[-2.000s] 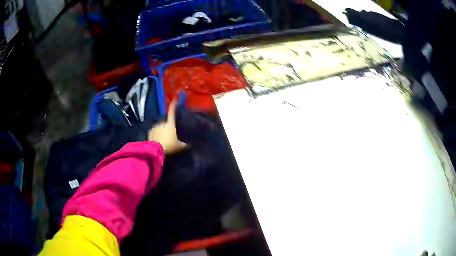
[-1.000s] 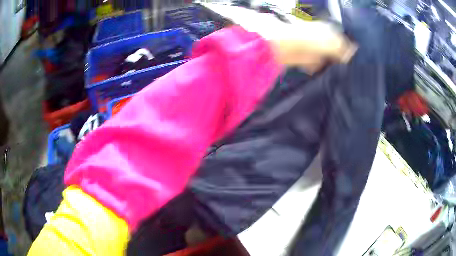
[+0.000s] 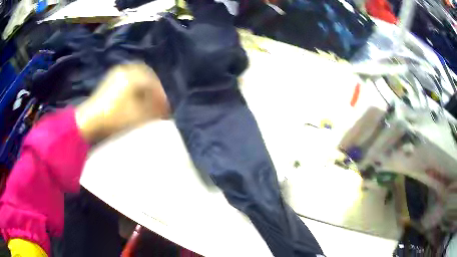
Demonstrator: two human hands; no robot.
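A long dark navy garment (image 3: 220, 125) lies across the white table, with a narrow sleeve or leg end reaching the table's front edge and a bunched part at the back left. My left hand (image 3: 128, 103), in a pink sleeve, is blurred at the garment's left edge, above the table. Its fingers look bent, but the blur hides whether they grip the cloth. My right hand is not in view. The pale sewing machine (image 3: 416, 160) stands at the right, blurred, with a purple part (image 3: 353, 152) on it.
The white table (image 3: 145, 165) has its front edge at lower left. A green ring (image 3: 386, 178) is beside the machine. A small red item (image 3: 356, 95) lies at the table's right. A blue crate (image 3: 20, 85) is at far left. Dark cloth lies behind the table.
The view has swung right to the table and machine. The dark garment, raised in front of me a second ago, now lies over the table. My left hand is lower and further left in view.
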